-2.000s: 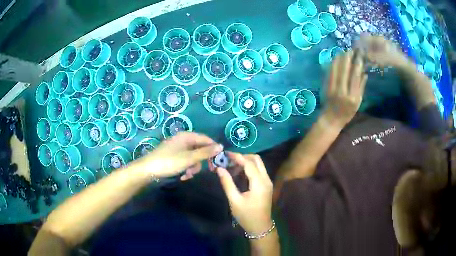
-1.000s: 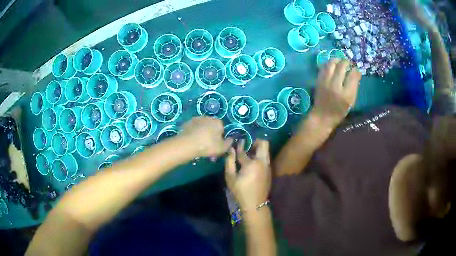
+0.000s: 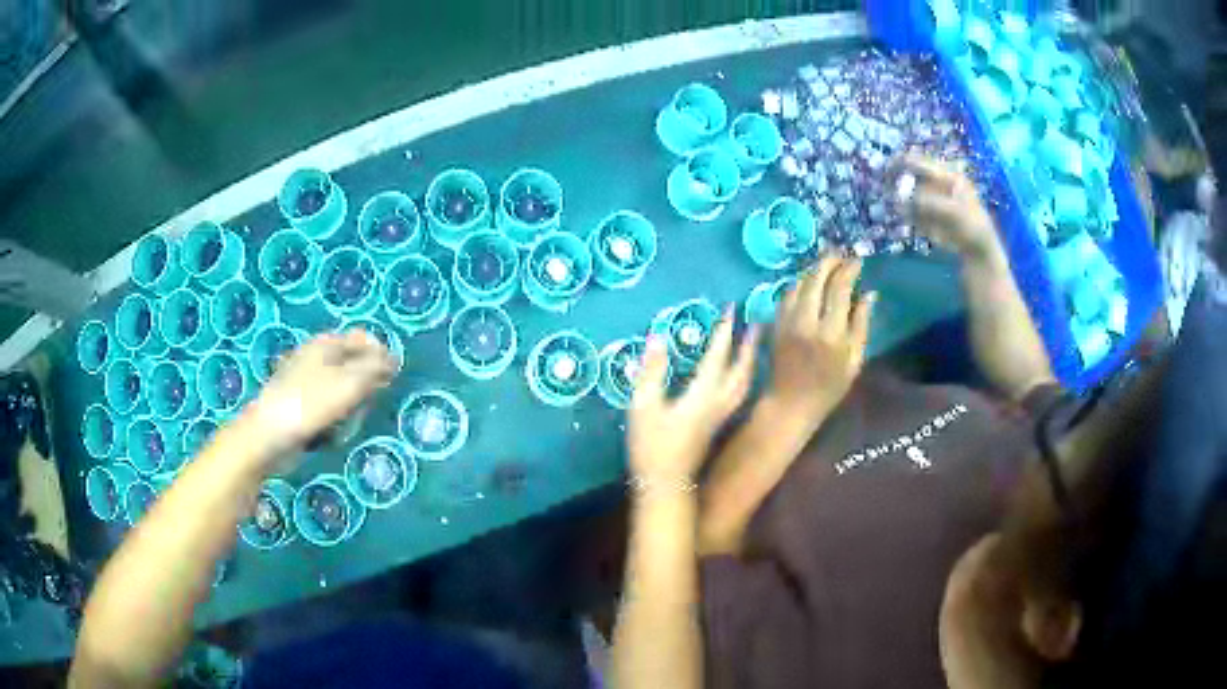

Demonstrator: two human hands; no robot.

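Observation:
Teal cup-shaped housings [image 3: 486,269] stand in uneven rows on the dark green bench, most with dark or pale centres. My left hand [image 3: 320,388] is over the left group, fingers bent down at a housing [image 3: 370,339] that it partly hides; whether it grips anything is hidden. My right hand [image 3: 684,407] is open with fingers spread, just in front of a housing [image 3: 626,373] and beside another [image 3: 690,331]. A short curved row of housings [image 3: 433,425] stands between my hands and the front edge.
A neighbour in a brown shirt [image 3: 861,498] has one hand [image 3: 814,323] close to my right hand and another at the motor pile [image 3: 861,148]. A blue bin [image 3: 1141,269] of loose teal housings is at right. Black pieces [image 3: 24,444] lie far left. A white rail [image 3: 538,78] runs behind.
The small round part seen between my hands two seconds ago no longer shows. My hands have moved apart, the left leftwards to the housings. The view has shifted, showing more of the blue bin.

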